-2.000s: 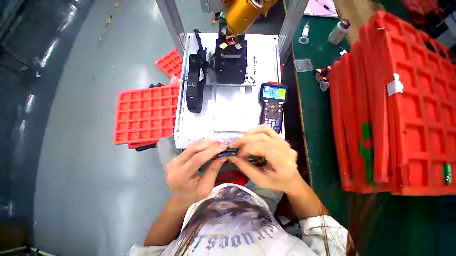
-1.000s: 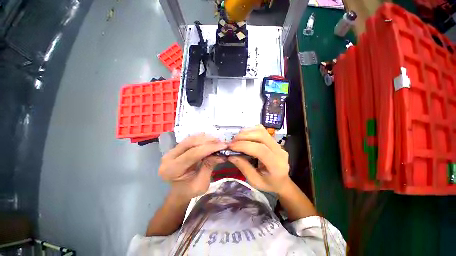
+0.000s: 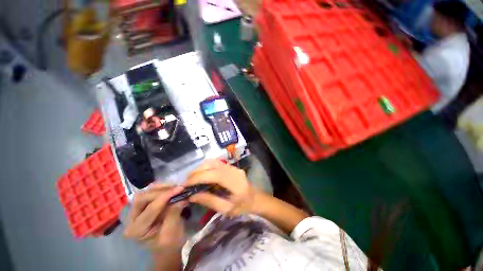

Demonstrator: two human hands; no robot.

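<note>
A small dark device housing (image 3: 186,193) is held between my two hands, in front of my chest, near the machine's front edge. My left hand (image 3: 154,214) grips its left end and is blurred. My right hand (image 3: 225,186) grips its right end with thumb and fingers. My fingers cover much of the housing. On the white machine top (image 3: 186,79) is a black fixture (image 3: 168,138) with pale tabs around a reddish centre. A handheld terminal (image 3: 220,122) with a lit screen lies to the right.
A tall stack of red trays (image 3: 339,79) stands on the green bench (image 3: 370,180) at right. Lower red trays (image 3: 92,191) are at left. A yellow cylindrical unit (image 3: 86,45) is behind the machine. A person (image 3: 449,58) is at the far right. The frame is blurred.
The view has turned and tilted to the right, so the machine shows slanted at left and a person shows at right. Both hands still hold the dark housing. The fixture appears nearer the front.
</note>
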